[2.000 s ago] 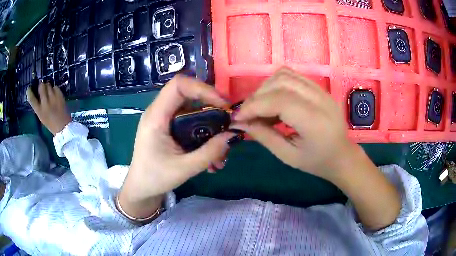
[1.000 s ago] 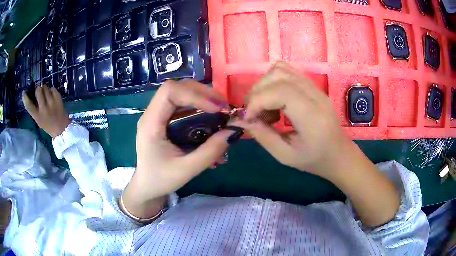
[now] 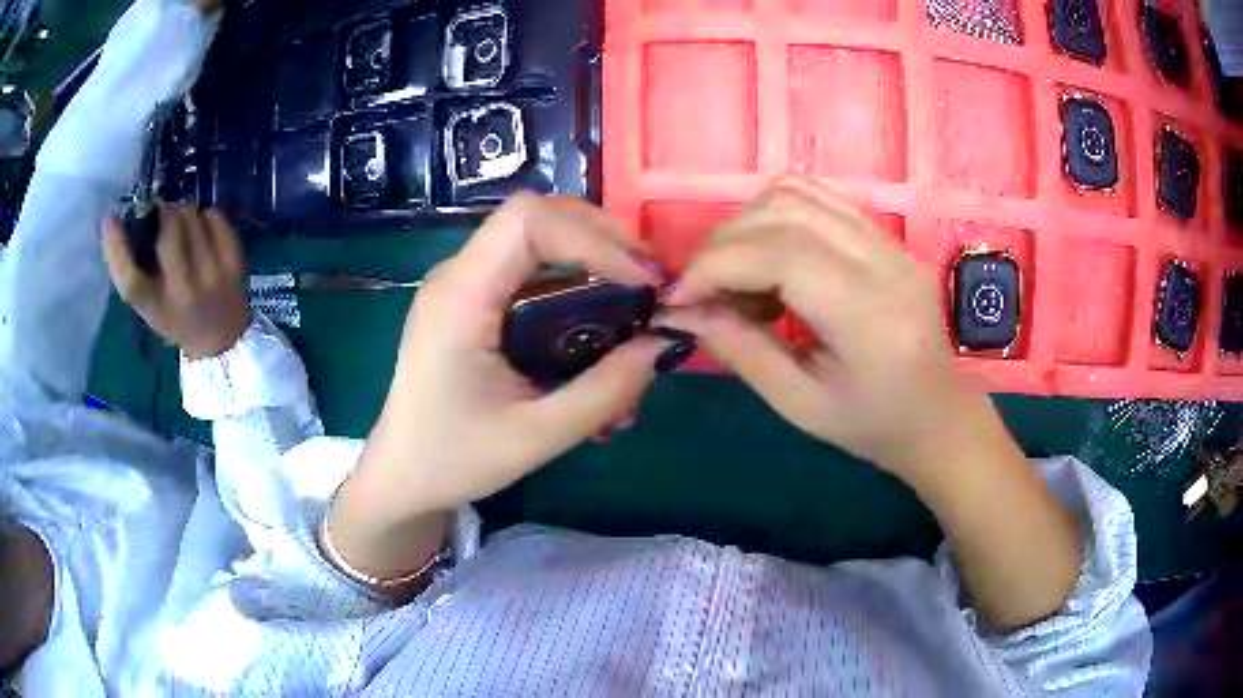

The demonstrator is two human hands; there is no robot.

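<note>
My left hand (image 3: 504,355) holds a black watch body (image 3: 573,331) with a gold-toned edge, its back with the round sensor facing up. My right hand (image 3: 818,327) is at the right end of the watch body, thumb and forefinger pinched close to my left fingertips. What the right fingertips pinch is too small and hidden to name. Both hands are above the green bench, in front of the red tray (image 3: 847,184). Another watch body (image 3: 986,301) lies in a pocket of the red tray.
A black tray (image 3: 307,225) with silver-outlined housings (image 3: 485,142) lies at the left. Thin silver pins (image 3: 1156,426) are piled on the bench at the right, and more (image 3: 975,17) fill a red pocket. A neighbouring person's hand (image 3: 184,280) and sleeves are at the left.
My hands and the watch body have shifted slightly right in the picture, still together. The neighbour's hand has shifted right, and a raised white sleeve now shows at the upper left.
</note>
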